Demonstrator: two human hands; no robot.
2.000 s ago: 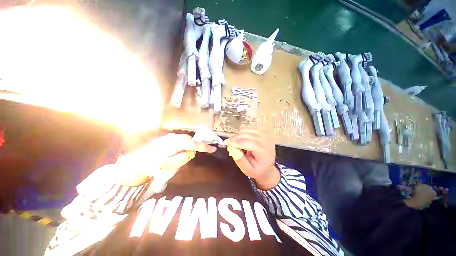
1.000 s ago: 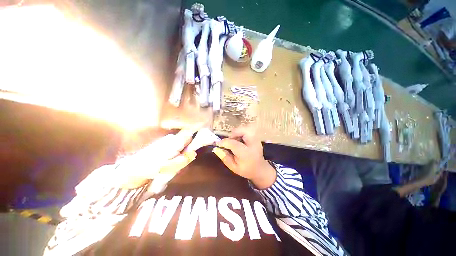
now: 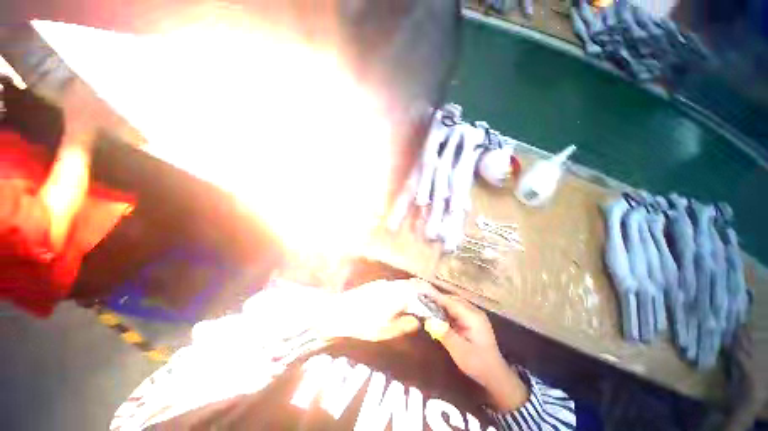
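A small grey-white part (image 3: 429, 306), mostly hidden by fingers, is held between my two hands in front of my chest, near the bench's front edge. My left hand (image 3: 379, 310) is washed out by bright glare; its fingers are on the part from the left. My right hand (image 3: 468, 331), with a yellow band on a fingertip, pinches the part from the right. Pale limb parts (image 3: 455, 172) lie in a row on the bench just beyond, striped ends at the back. Thin pins (image 3: 484, 244) lie in a pile nearer me.
A white pointed-nozzle bottle (image 3: 541, 181) and a round container (image 3: 497, 167) stand behind the pins. More limb parts (image 3: 674, 269) lie at right. A green belt (image 3: 581, 109) runs behind. The oven glow (image 3: 278, 118) floods the left. A person's red sleeve (image 3: 50, 219) is at far left.
The view has swung left, so the bench and parts appear further right and lower. The person in red has come into view. My hands remain together on the part, which now shows darker and less of it.
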